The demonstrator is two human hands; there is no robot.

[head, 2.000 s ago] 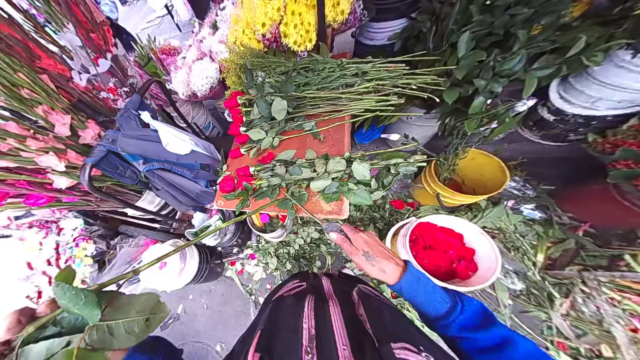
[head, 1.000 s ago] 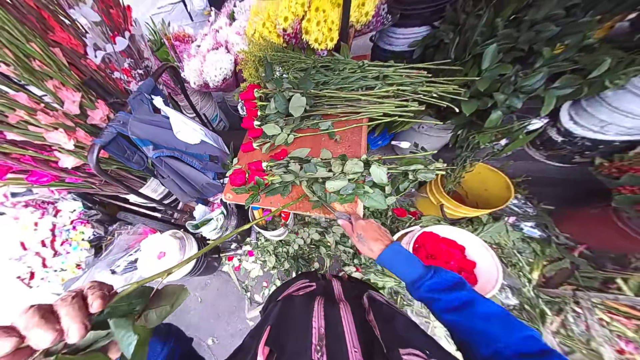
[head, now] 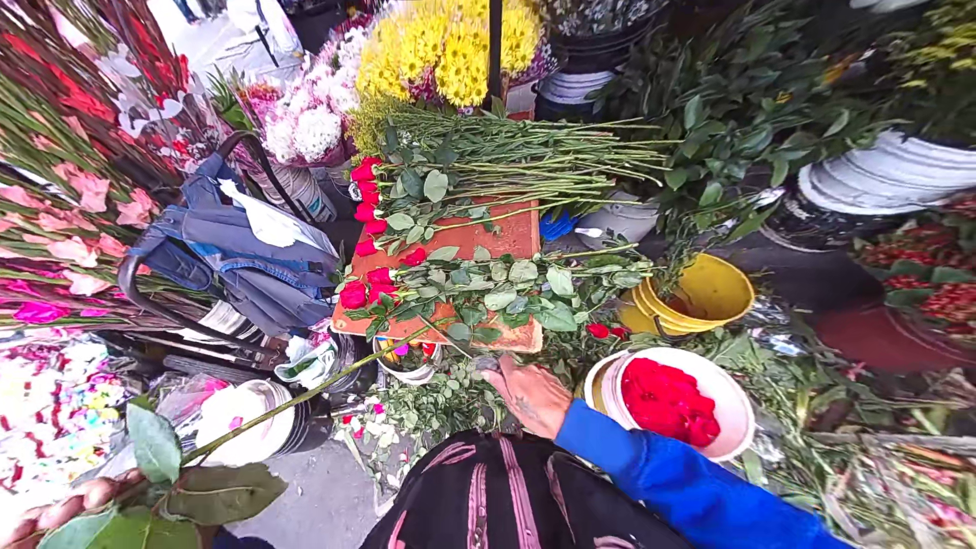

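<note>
My left hand (head: 84, 499), at the lower left edge, is closed around a leafy green stem (head: 282, 408) that slants up to the right, its thin end by the board. My right hand (head: 530, 393), in a blue sleeve, grips a small tool, probably a knife, whose thin blade points up-left just below the orange-red board (head: 518, 229); its handle is mostly hidden. Red roses (head: 354, 295) with leafy stems lie across the board's near part. Behind them lie more red roses (head: 366, 192), with long bare stems (head: 564, 156) pointing right.
A white bucket of red petals (head: 717, 374) stands right of my right hand, a yellow bucket (head: 709, 293) beyond it. Cut leaves and stems (head: 450, 404) litter the ground. A blue backpack (head: 259, 259) hangs on a cart at left. Yellow flowers (head: 450, 53) stand behind the board.
My right hand, with open fingers two seconds ago, moved up to the board's near edge and is now slightly below it. My left hand stays on the leafy stem.
</note>
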